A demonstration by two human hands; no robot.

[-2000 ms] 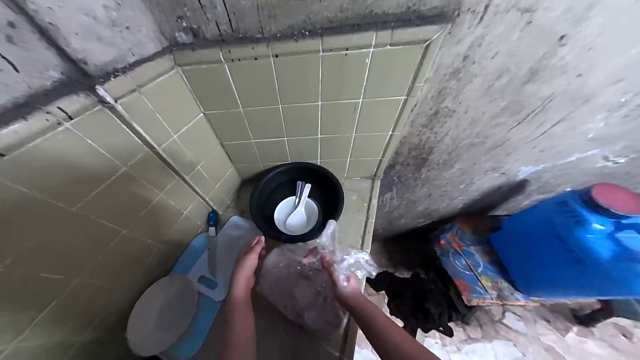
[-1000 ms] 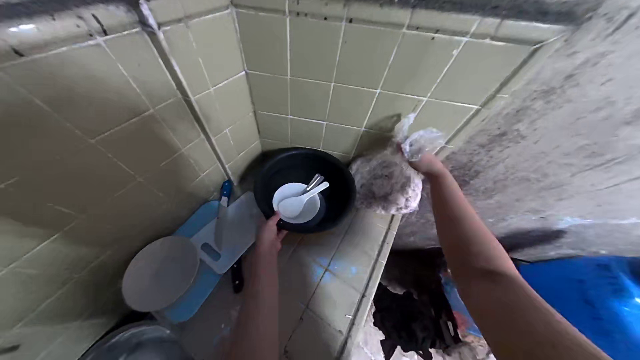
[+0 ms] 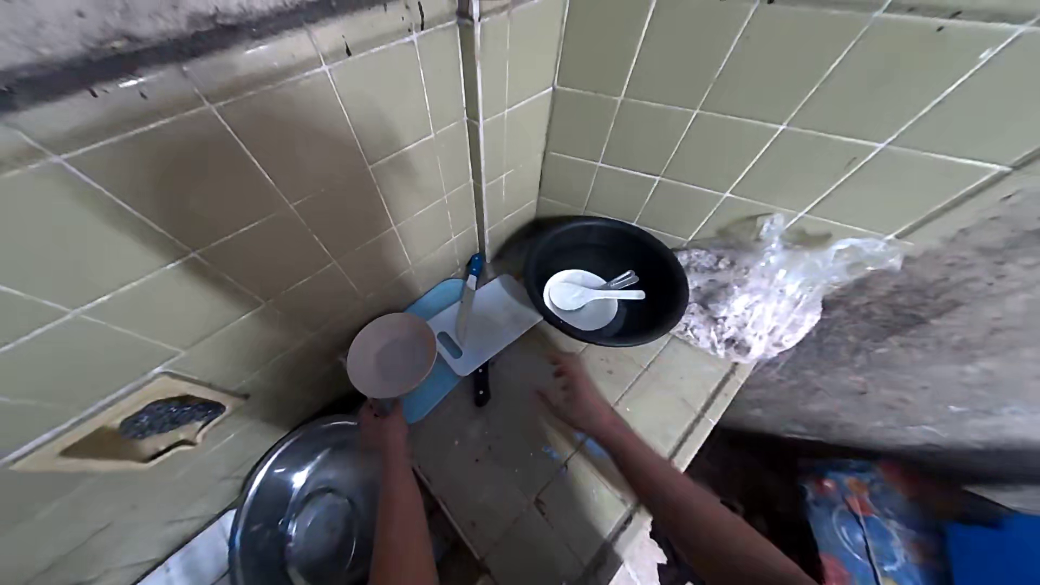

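Observation:
My left hand [image 3: 382, 418] grips the near edge of a round, pale shallow bowl [image 3: 392, 356] at the left of the counter. My right hand [image 3: 575, 394] is over the tiled counter with fingers apart, holding nothing. Just beyond it stands a black plastic basin [image 3: 670, 284] with a white bowl [image 3: 587, 319], a white spoon [image 3: 597, 295] and a clear utensil handle inside. A white cutting board [image 3: 500, 321] lies on a light blue board [image 3: 431, 390], with a blue-handled knife [image 3: 466, 305] on top. A black handle [image 3: 482, 386] sticks out beside them.
A filled clear plastic bag [image 3: 751, 301] rests against the tiled wall right of the basin. A large metal basin [image 3: 313, 504] stands at the lower left, below a soap niche [image 3: 130, 426] in the wall. The counter's right edge [image 3: 691, 443] drops to a cluttered floor.
The plastic bag, held in my right hand before, now rests by the wall, let go. My left hand has moved from the black basin's rim to the pale bowl. The view has swung left.

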